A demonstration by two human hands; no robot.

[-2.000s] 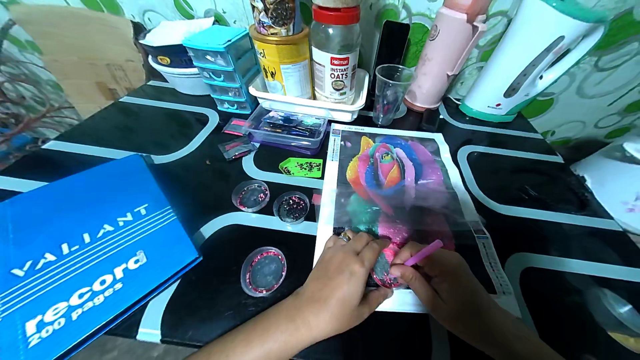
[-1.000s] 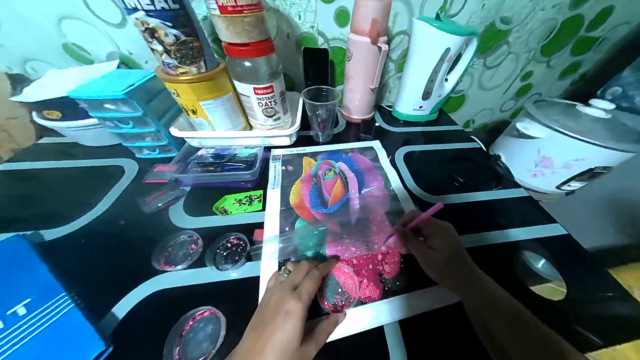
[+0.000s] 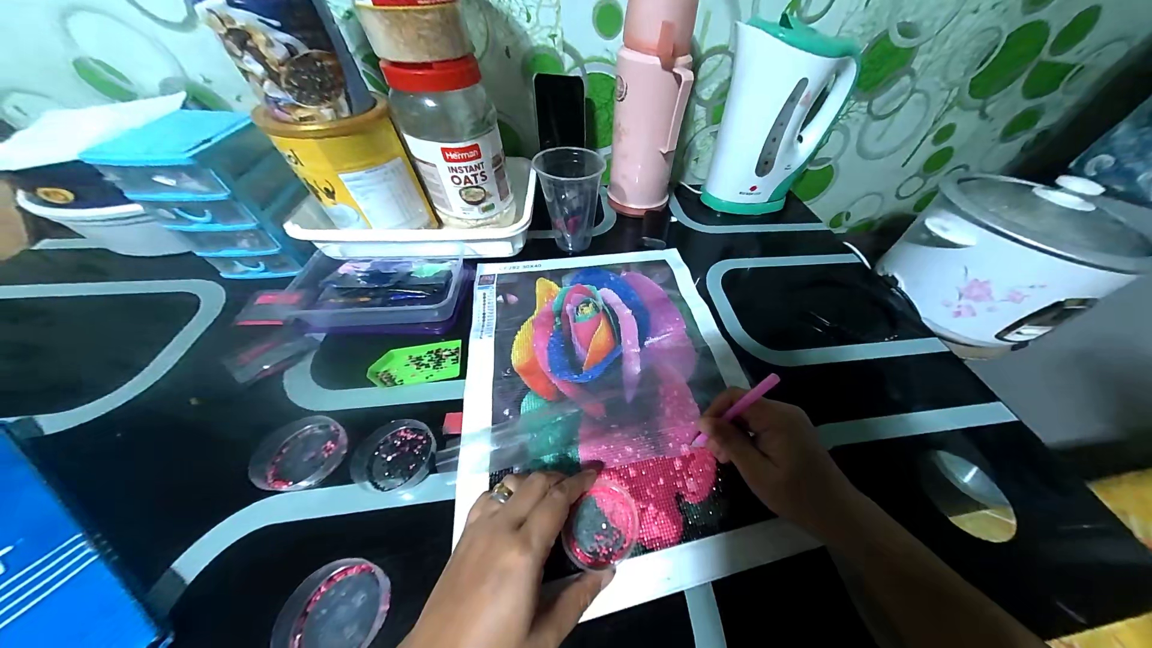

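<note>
A diamond painting canvas of a multicoloured rose (image 3: 585, 360) lies on the black table, its middle covered by clear film. My left hand (image 3: 517, 549), with a ring on one finger, holds a small round clear dish of pink beads (image 3: 601, 524) over the canvas's lower part. In my right hand (image 3: 765, 441) is a pink applicator pen (image 3: 738, 409), its tip down at the right side of the rose. Left of the canvas are a dish of dark and pink beads (image 3: 396, 456), a dish with pink beads (image 3: 299, 453) and, lower, another dish (image 3: 333, 610).
A green bead tray (image 3: 416, 363) lies near a purple-based plastic box (image 3: 382, 292). Behind stand a white tray (image 3: 414, 241) with jars, a clear cup (image 3: 569, 193), a pink flask (image 3: 650, 126) and an electric kettle (image 3: 774, 117). A rice cooker (image 3: 1008, 270) is right, a blue record book (image 3: 63, 549) left.
My right hand with the pen has moved away from the dish to the right side of the rose. My left hand stays at the dish. The view has shifted.
</note>
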